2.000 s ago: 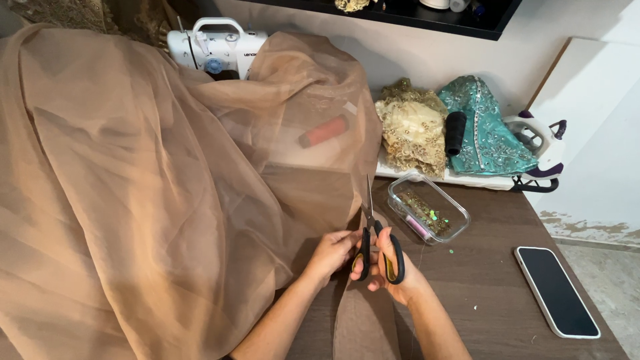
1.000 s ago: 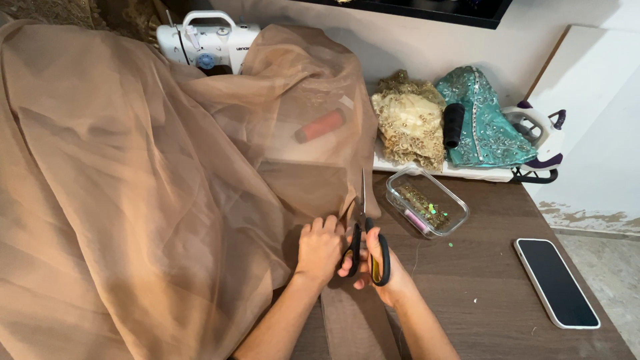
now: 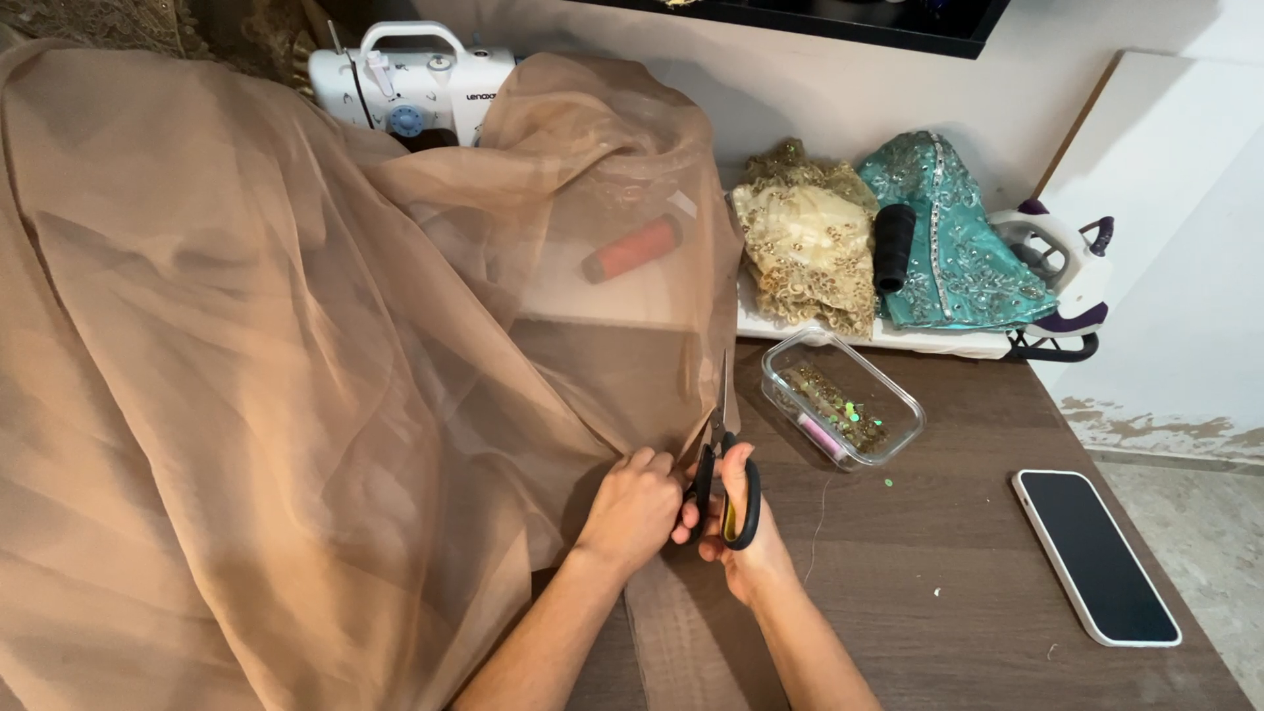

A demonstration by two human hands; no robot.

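Observation:
A large spread of sheer tan fabric [image 3: 346,375] covers the left and middle of the wooden table. My left hand [image 3: 635,509] grips a gathered edge of it with curled fingers. Close beside it on the right, my right hand [image 3: 736,523] holds black-handled scissors [image 3: 752,504], thumb and fingers in the loops. The blades point away from me, at the fabric's right edge, and look only slightly apart. A strip of the tan fabric [image 3: 681,632] runs toward me below my hands. A red thread spool [image 3: 632,249] shows through the sheer layer.
Behind the fabric stands a white sewing machine [image 3: 415,84]. A glass container [image 3: 913,420] with sequins is right of the scissors. Beyond it lie gold lace [image 3: 805,237], teal beaded fabric [image 3: 953,237], a black thread cone [image 3: 894,247] and an iron [image 3: 1081,267]. A phone [image 3: 1096,558] rests near the right edge.
My left hand has gone from extended fingers at the fabric to a curled grip close beside the scissors. The scissor handles have drawn closer together than two seconds ago.

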